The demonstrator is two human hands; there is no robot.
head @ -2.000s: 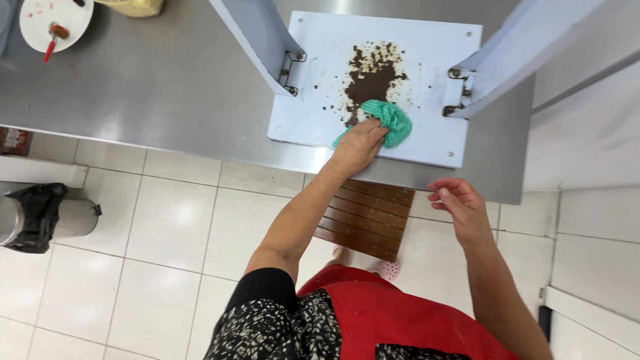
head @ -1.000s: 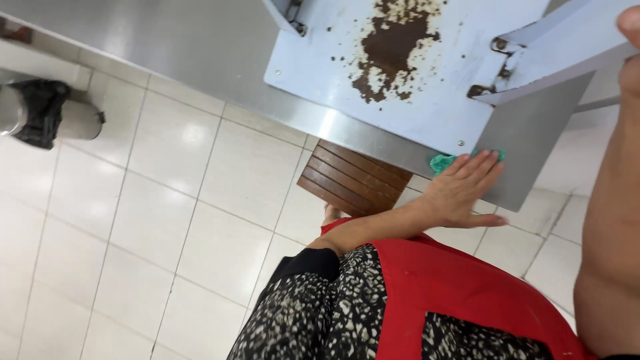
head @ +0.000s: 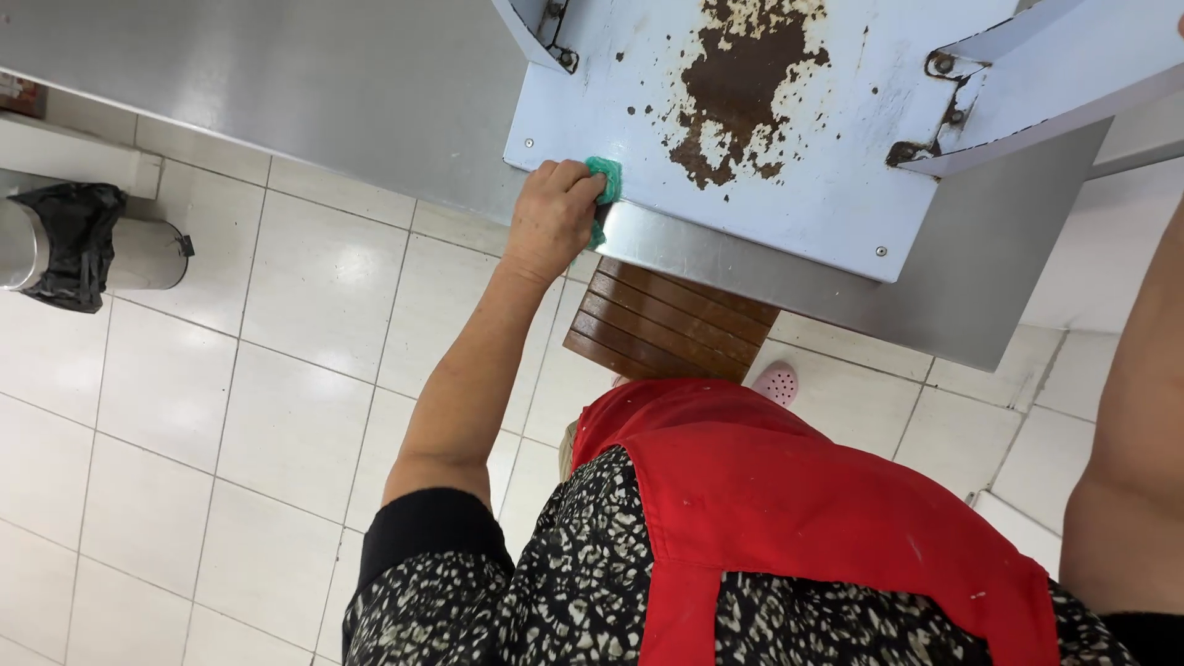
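Note:
My left hand is closed around a green cloth, at the front edge of a stainless steel table. Part of the cloth touches the near left side of a white-painted base plate, and another part hangs at the table edge below my fingers. A large brown patch of worn paint marks the plate. White supports are bolted to it on both sides, with brown stains around the bolts. Of my right arm only the forearm shows at the right edge; its hand lies outside the frame.
Below the table's front edge is a slatted wooden stool or platform, with a pink clog beside it on the tiled floor. A metal bin with a black bag lies in view at the left. The table's right corner juts out past the plate.
My left hand has moved left along the table's front edge with the green cloth, from beyond the plate's near right corner to its near left side. My right hand has gone out of view.

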